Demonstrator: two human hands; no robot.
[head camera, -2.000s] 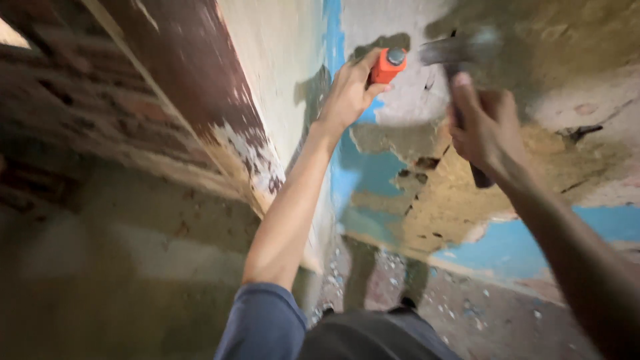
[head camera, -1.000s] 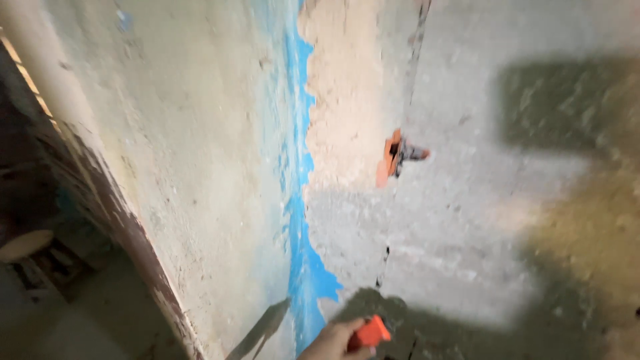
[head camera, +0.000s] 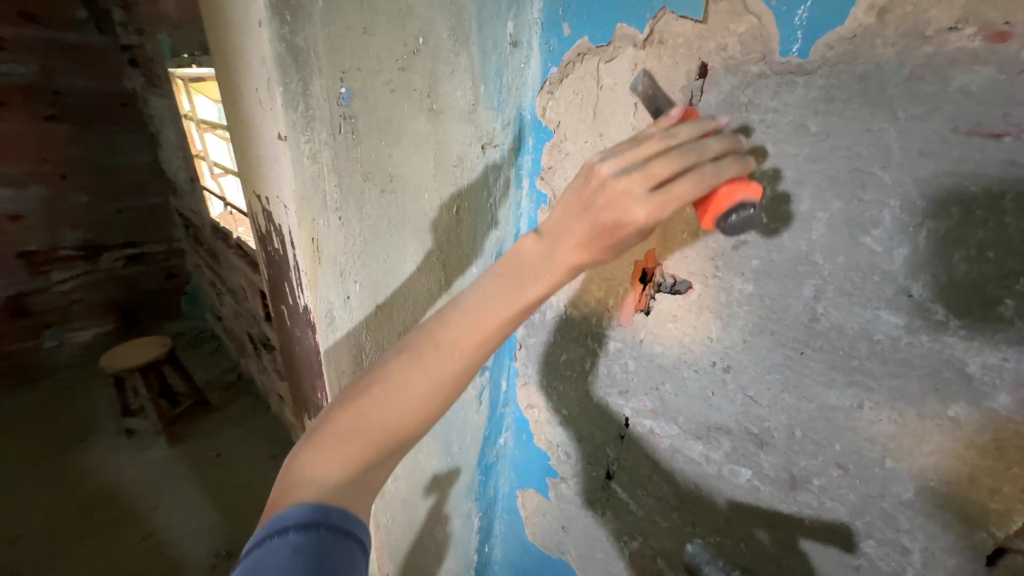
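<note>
My left hand (head camera: 640, 184) is raised against the wall and wraps around the orange handle of a flat chisel (head camera: 730, 206). The metal blade points up and left, close to the broken edge of the plaster layer (head camera: 608, 80). Blue paint (head camera: 512, 432) runs down the wall corner and shows again along the top. Below the hand, a hole exposes orange brick (head camera: 644, 280) with a dark piece sticking out of it. My right hand is outside the view; a hammer-like shadow falls on the lower wall, and a blurred object shows at the bottom edge.
A wall end with peeling brown paint (head camera: 284, 304) stands at the left. Beyond it are a wooden stool (head camera: 136, 354) on the dark floor and a barred window (head camera: 212, 144). Small cracks mark the wall below the brick hole.
The view has swung up the wall. My left hand, low in the frame a second ago, is now above the brick hole with the chisel. The right hand and its hammer, seen earlier, have left the view.
</note>
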